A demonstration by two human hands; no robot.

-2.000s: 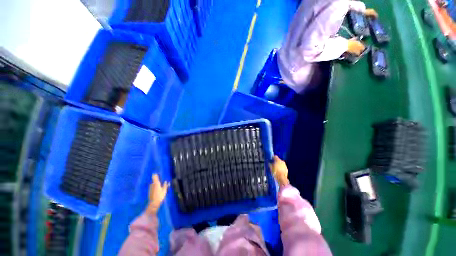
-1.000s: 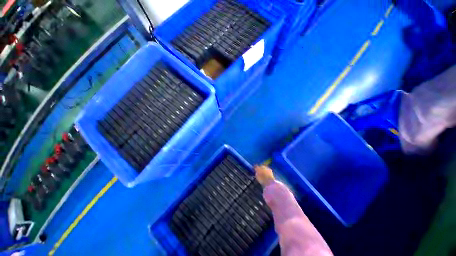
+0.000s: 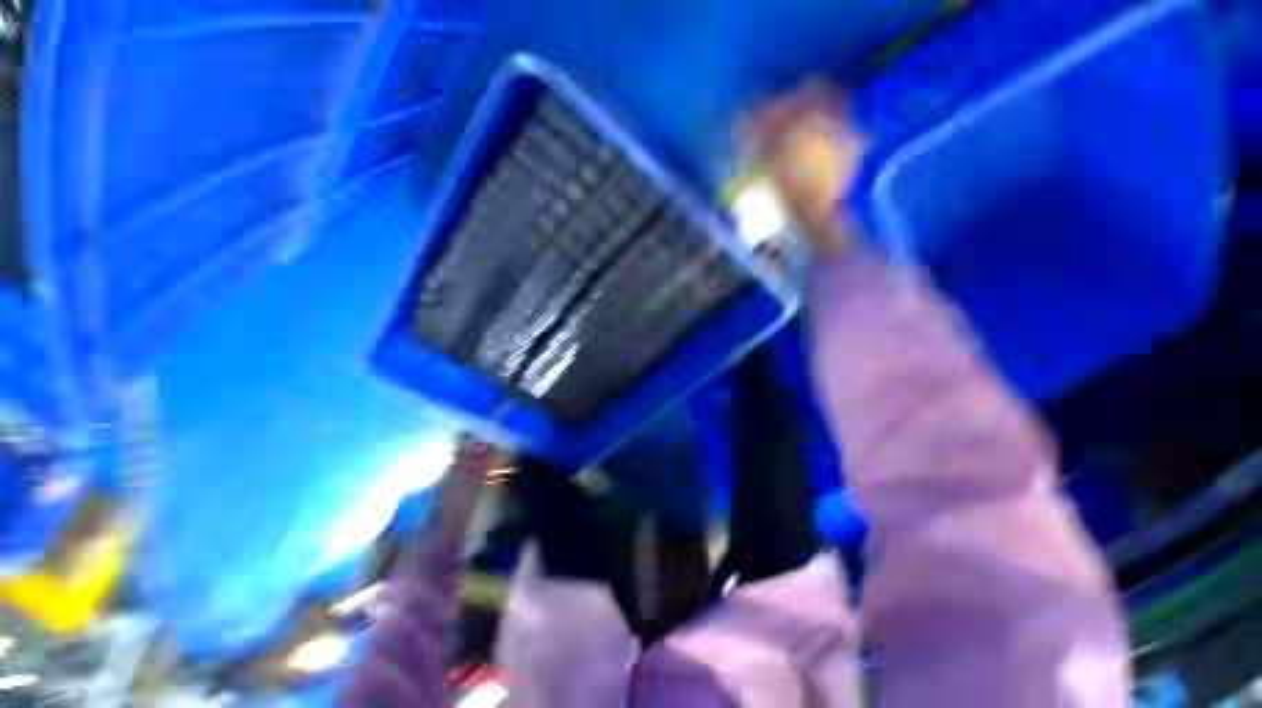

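A blue crate (image 3: 440,383) lies below me at the centre, packed with rows of dark units (image 3: 568,263). My right hand (image 3: 810,150) is blurred, beside the crate's right rim, with its fingers seemingly bent. A white patch shows near its wrist. I cannot tell if it touches the rim. My left hand (image 3: 479,462) is small, dark and blurred at the crate's near-left edge. Its fingers and grip cannot be made out.
A second blue crate (image 3: 1066,208) with no contents visible stands at the right. Large blue crate walls (image 3: 208,125) show at the upper left. Blue floor (image 3: 263,457) lies at the left. A blurred yellow thing (image 3: 69,581) is at the lower left. My legs are below the packed crate.
The view has swung and blurred. The packed crate now appears higher in the picture. My left arm has come into view, and my right hand appears higher, near the crate's right rim.
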